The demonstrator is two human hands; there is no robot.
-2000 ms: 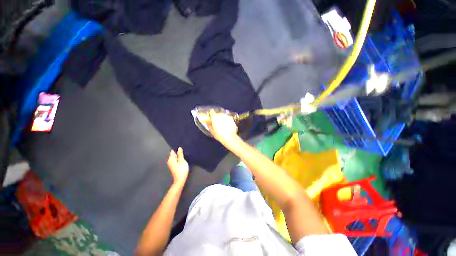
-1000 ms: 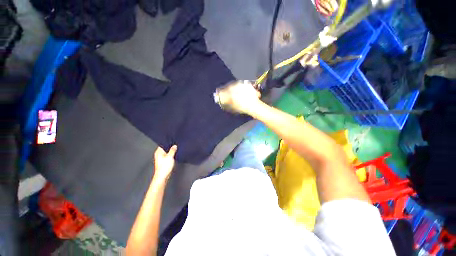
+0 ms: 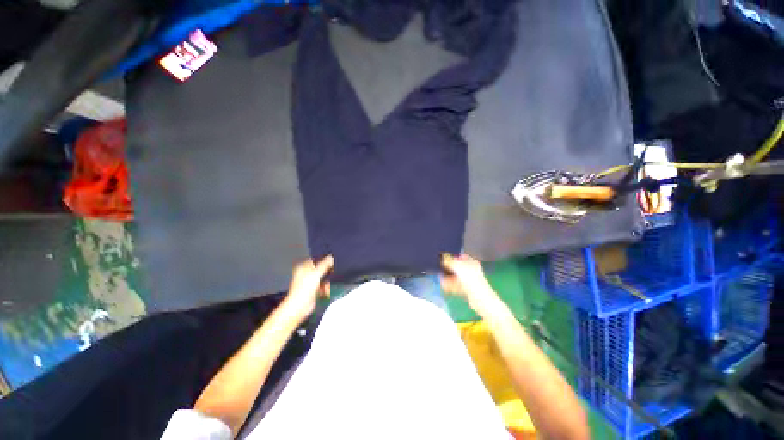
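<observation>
Dark navy trousers [image 3: 387, 198] lie on the grey padded table cover [image 3: 215, 189], the wide waistband end at the near edge and the two legs spreading towards the far side, one of them wrinkled. My left hand [image 3: 312, 279] pinches the left corner of the waistband. My right hand [image 3: 460, 273] pinches the right corner. The steam iron [image 3: 563, 193], silver with a tan handle, lies on the table to the right of the trousers, and no hand touches it.
Crumpled dark cloth [image 3: 378, 15] lies at the far edge. A printed card [image 3: 187, 55] is at the far left. A yellow hose [image 3: 705, 165] runs right from the iron. Blue crates [image 3: 606, 361], yellow cloth [image 3: 486, 352] and a red bag [image 3: 101, 170] lie beyond the table's edges.
My right hand has let go of the iron, which now lies at the right, and has taken the waistband's right corner. The trousers now lie straighter. The view has turned.
</observation>
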